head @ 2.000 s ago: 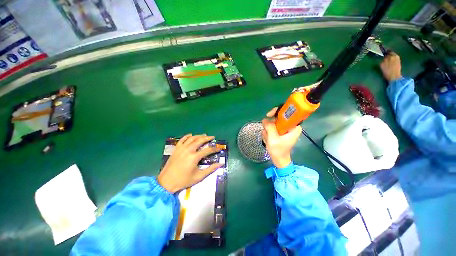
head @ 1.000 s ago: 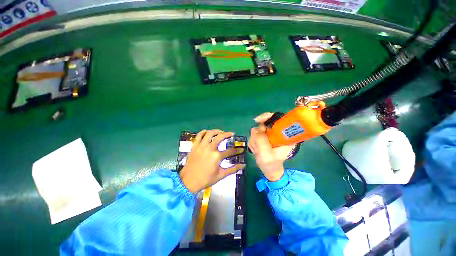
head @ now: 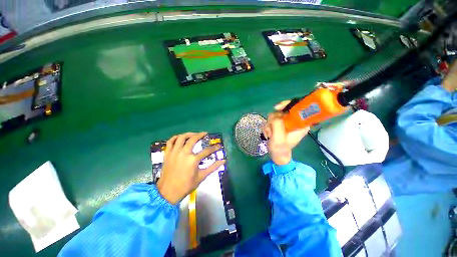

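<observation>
An open tablet assembly lies on the green bench in front of me, its board end away from me and an orange flex strip running down its middle. My left hand rests spread over the board end, fingertips on the parts. My right hand is closed around the orange electric screwdriver, held tilted. The screwdriver's nose is at the right part of the round screw dish, right of the tablet; its tip is hidden by my fingers. No screw can be made out.
Other tablet assemblies lie along the back and far left, with a small dark part. White paper lies left. A white roll, black cable and tray with pale rectangles are right. Another person's blue sleeve is far right.
The screwdriver nose has moved from between tablet and dish back over the dish, uncovering most of it. My left hand stays on the board end. The view has shifted.
</observation>
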